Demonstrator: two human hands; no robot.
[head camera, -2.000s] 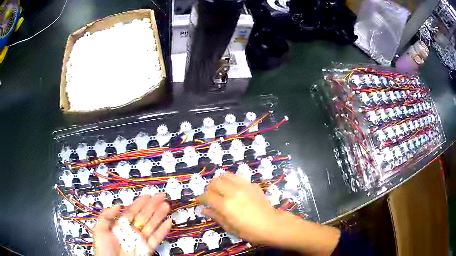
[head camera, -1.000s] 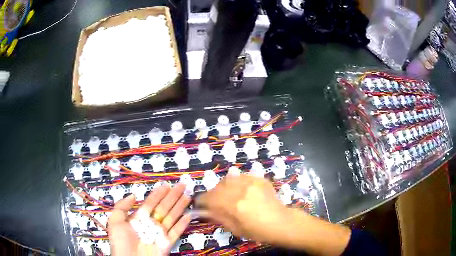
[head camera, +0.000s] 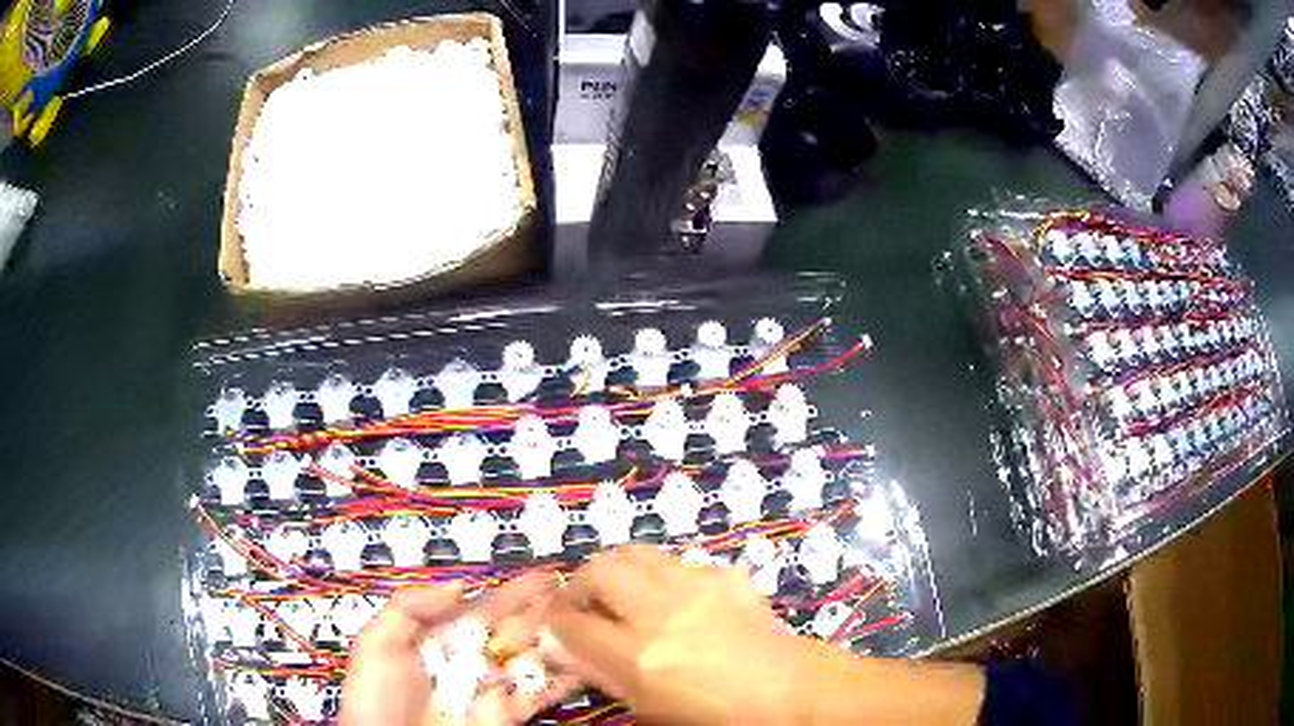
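A clear blister tray (head camera: 525, 305) lies in front of me with rows of small silver-white motors (head camera: 402, 462) and red, orange and dark lead wires (head camera: 412, 426) between the rows. White plastic gears stand on motors in the right part of the upper rows. My left hand (head camera: 440, 660) is palm up over the tray's lower part, cupped around a small heap of white gears (head camera: 457, 667). My right hand (head camera: 660, 624) is bent over the left palm, its fingertips at the gears; whether it pinches one is hidden.
An open cardboard box (head camera: 528, 185) of white pieces stands back left. A black cylinder (head camera: 667, 128) on a white base is behind the tray. Stacked filled trays (head camera: 1164, 355) lie right. A crumpled clear bag (head camera: 1128, 107) and black parts (head camera: 965, 71) lie at the back; a carton (head camera: 1213, 610) is below right.
My right hand has moved from over the motors back to my left palm. The left hand has shifted right and down, its fingers now more curled. The view has shifted a little.
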